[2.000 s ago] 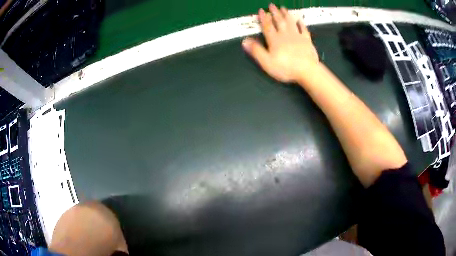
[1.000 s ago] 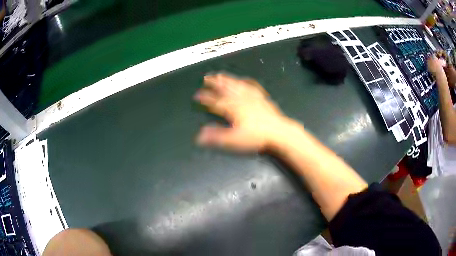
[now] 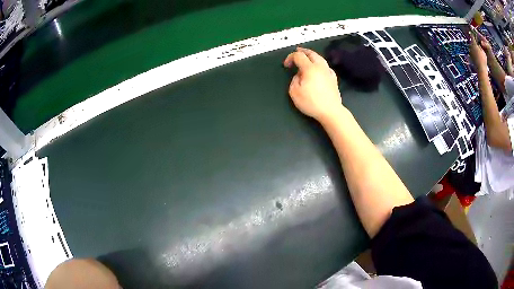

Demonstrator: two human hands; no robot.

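Observation:
My right hand [image 3: 315, 84] is over the far part of the dark green bench [image 3: 186, 163], near the white rail. Its fingers are bent, and nothing shows in them. The palm side is hidden. A black soft lump [image 3: 360, 66] lies just right of the hand, against or very near it. A rounded piece of bare skin, apparently part of my left hand or arm [image 3: 83, 275], shows at the bottom left. It is cut off by the edge, with no fingers visible.
White backing sheets [image 3: 36, 209] lie at the left, beside a dark tray [image 3: 8, 226]. Black-and-white sheets [image 3: 414, 93] overlap at the right, beside another dark tray [image 3: 451, 68]. The white rail [image 3: 186, 65] borders a green belt [image 3: 152, 36]. A neighbour's arms [image 3: 489, 101] show far right.
Since one second ago, my right hand has moved right and towards the rail, close to the black lump, and its fingers have curled. Earlier they were spread. The view has swung right since two seconds ago.

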